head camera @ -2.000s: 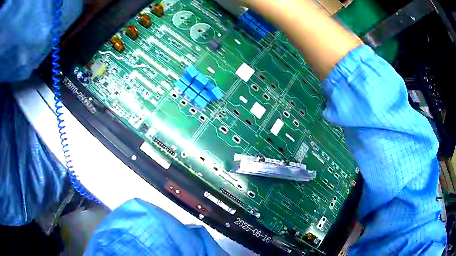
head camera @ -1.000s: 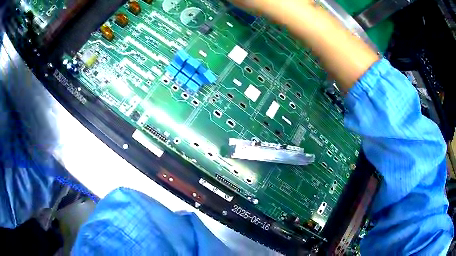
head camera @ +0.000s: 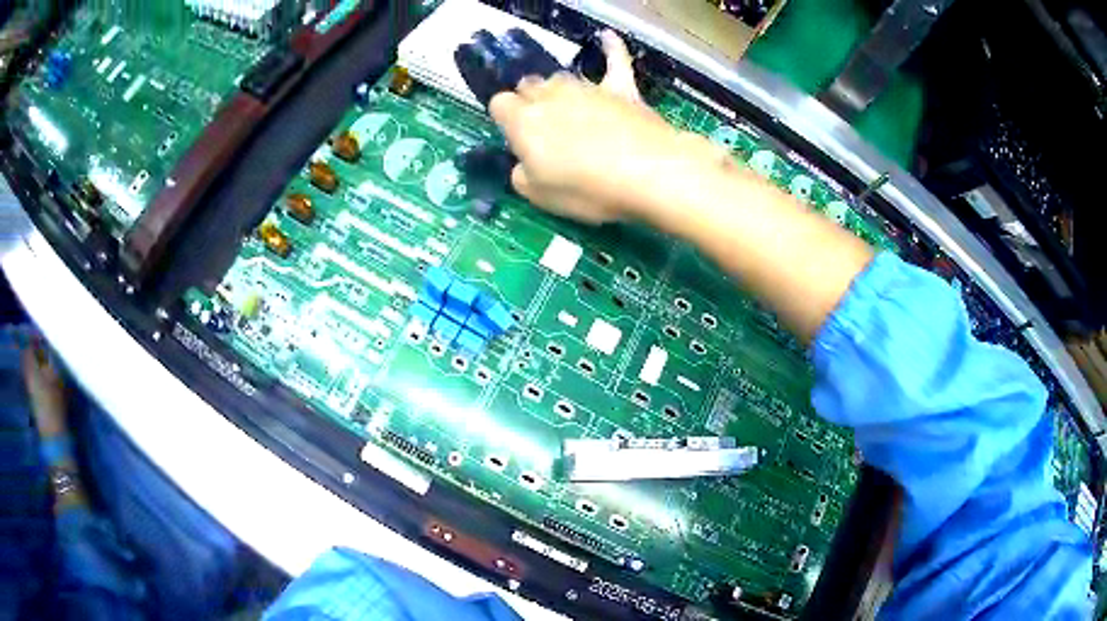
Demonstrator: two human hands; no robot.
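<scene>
A big green circuit board [head camera: 741,364] lies in a black carrier [head camera: 304,449]. My right hand [head camera: 577,146] is over its back left part, fingers closed around dark, cylinder-like parts [head camera: 504,61]; their exact number is unclear. One dark part [head camera: 486,172] is low by the white-printed circles [head camera: 407,160]. A silver heatsink piece [head camera: 662,460] lies on the front right of the board. A blue block cluster [head camera: 461,309] and orange-brown coils [head camera: 300,205] are on the left half. My left hand is not in view; a blue sleeve [head camera: 376,594] shows at the bottom edge.
A second board [head camera: 121,109] is at the upper left, beyond a dark red-brown crossbar [head camera: 200,182]. A white flat surface [head camera: 443,46] is behind the board. Another person's hand [head camera: 45,394] seems to show at far left. Dark bins [head camera: 1008,182] stand at the right.
My right hand has come from beyond the top edge into view over the board, with dark parts at its fingers. The view shows more of the back edge. The heatsink piece still lies on the board.
</scene>
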